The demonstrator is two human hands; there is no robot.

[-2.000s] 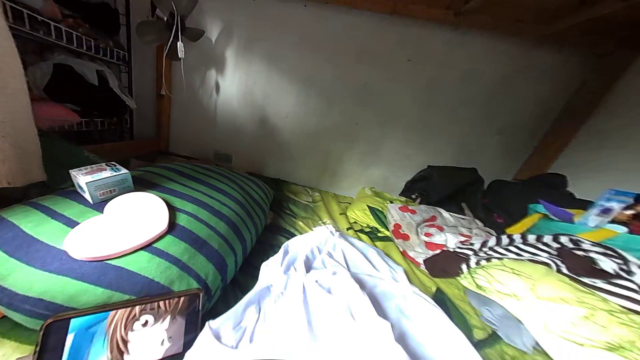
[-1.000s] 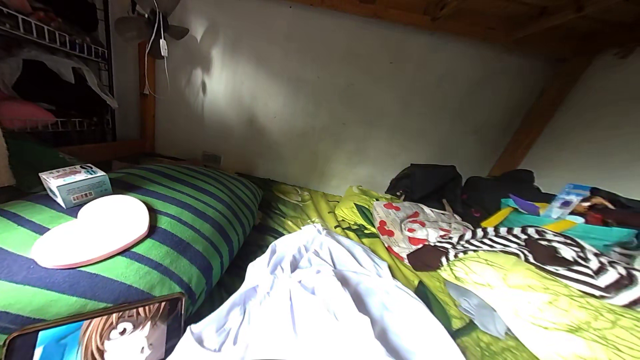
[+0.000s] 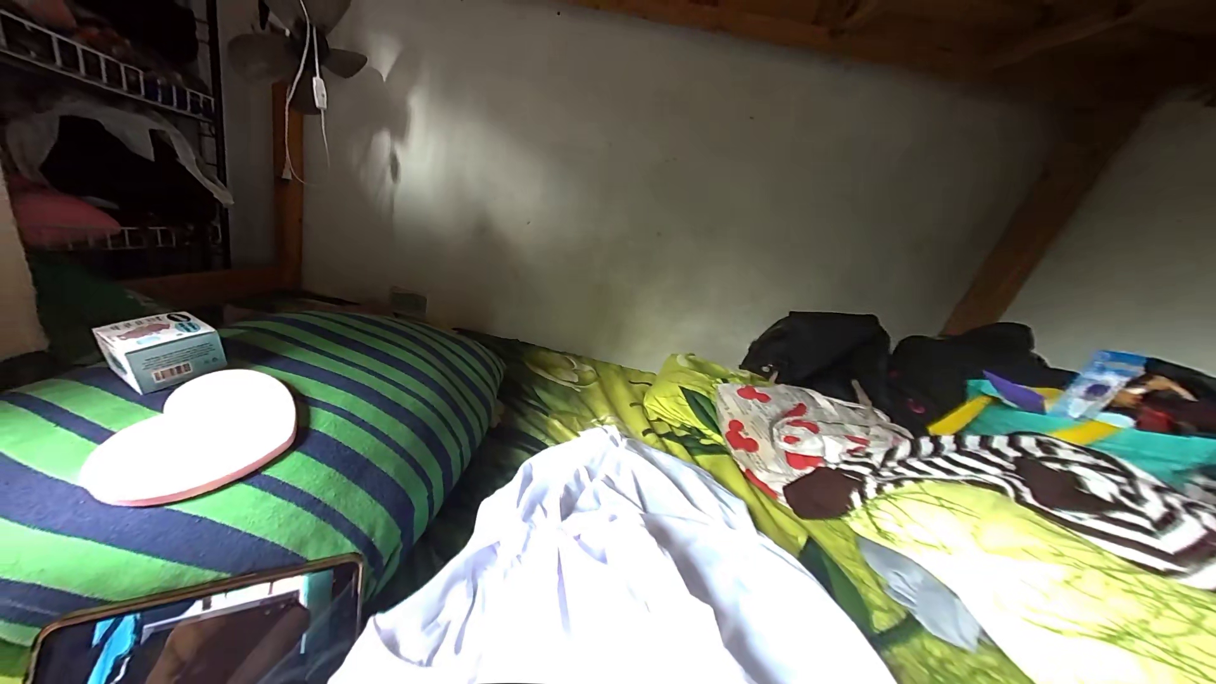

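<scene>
Neither my left hand nor my right hand shows. A white cloth (image 3: 608,570) lies in gathered folds at the bottom centre, narrowing to a crumpled peak. To its left a smartphone (image 3: 204,632) leans in landscape position at the foot of a green and navy striped pillow (image 3: 380,389), its screen lit with a picture. On the pillow rest a white heart-shaped object (image 3: 204,432) with a pink edge and, just behind it, a small printed box (image 3: 161,351).
Right of the white cloth are a white cloth with red shapes (image 3: 774,427), a black-and-white striped garment (image 3: 1026,465), black bags or cloths (image 3: 822,351) and a teal item (image 3: 1016,427) on green patterned bedding (image 3: 703,380). A fan (image 3: 299,57) and a wire shelf (image 3: 114,85) stand back left.
The picture on the phone screen has changed from a drawn face to a different scene. The bedding and the things on it look unmoved.
</scene>
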